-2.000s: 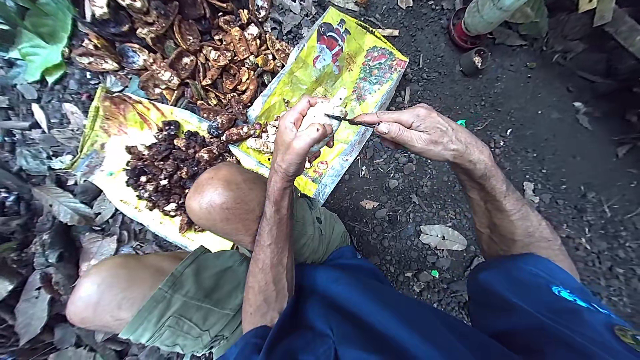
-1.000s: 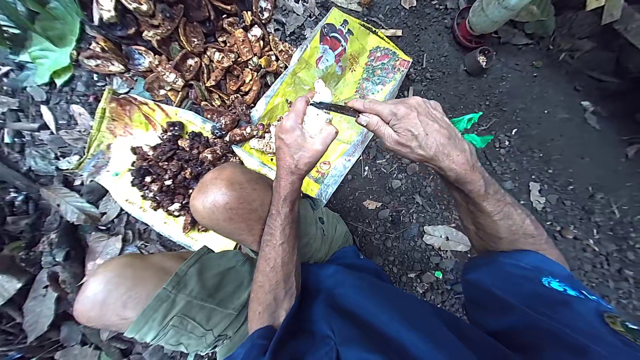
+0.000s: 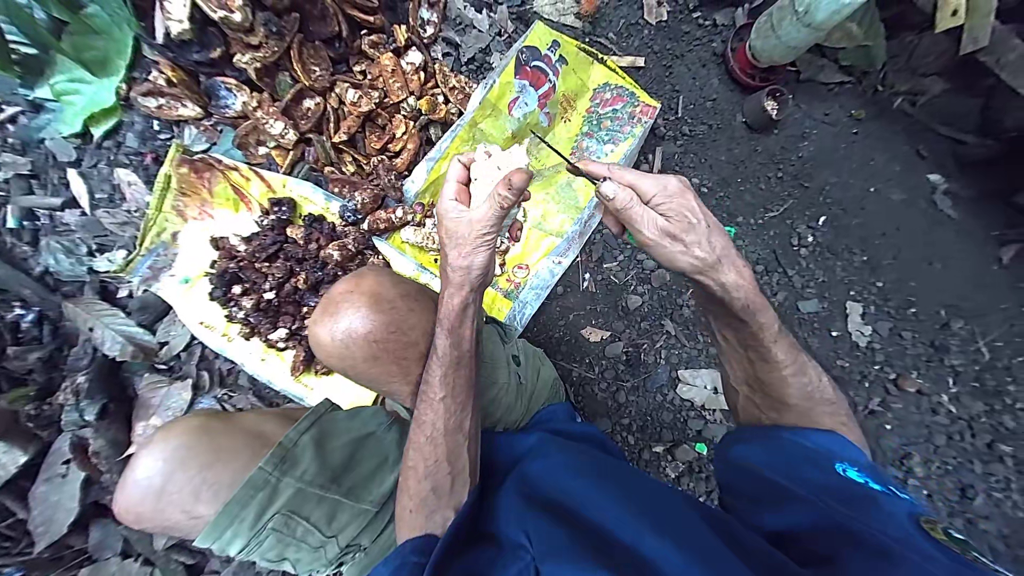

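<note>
My left hand (image 3: pixel 478 216) holds a pale, whitish mass (image 3: pixel 498 166), probably cocoa beans in pulp, between thumb and fingers. My right hand (image 3: pixel 660 216) grips a thin dark knife (image 3: pixel 562 157), its blade pointing up and left, apart from the pale mass. Under both lies a yellow printed plastic sack (image 3: pixel 588 96). More pale pieces (image 3: pixel 422 234) rest on the sack beside my left hand. Left of my raised knee, a heap of dark brown clumps (image 3: pixel 276 276) sits on a second yellow-and-white sack (image 3: pixel 188 272).
A large pile of opened brown pod husks (image 3: pixel 352 88) lies at the upper left, with green leaves (image 3: pixel 88 64) beside it. A pale stem or post (image 3: pixel 800 30) stands in a red pot (image 3: pixel 748 60) at the top right, near a small dark pot (image 3: pixel 766 108). Dry leaves (image 3: pixel 108 326) litter the ground.
The knife, against the pale mass one second ago, is now away from it. My right hand has moved slightly down and now covers most of the green scrap seen beside it before.
</note>
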